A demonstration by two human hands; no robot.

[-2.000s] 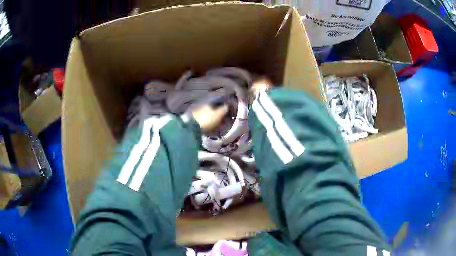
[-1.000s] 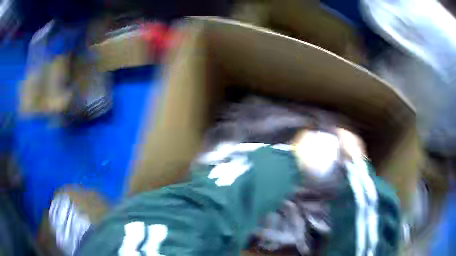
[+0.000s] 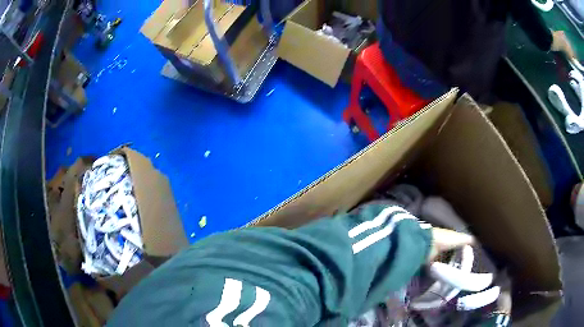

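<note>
A large open brown carton (image 3: 512, 191) stands at the lower right and holds many white curved assemblies. My left arm, in a green sleeve, reaches over its near side. My left hand (image 3: 453, 241) is inside the carton, its fingers closed on a white curved assembly (image 3: 462, 276). My right hand (image 3: 504, 299) shows only as a small blurred part at the carton's right side. Its fingers and anything in them cannot be made out. More assemblies lie below, partly hidden by my left sleeve.
A smaller carton (image 3: 150, 204) of white parts stands on the blue floor at left. A red stool (image 3: 384, 89), a cart (image 3: 246, 89) with a carton and another open carton (image 3: 314, 51) are at the back. Another person stands at upper right, a hand (image 3: 562, 45) over a green bench.
My view has swung left, showing more floor, the stool and the cart. The large carton now sits lower right. My left hand now holds a white assembly; my right hand is mostly out of sight.
</note>
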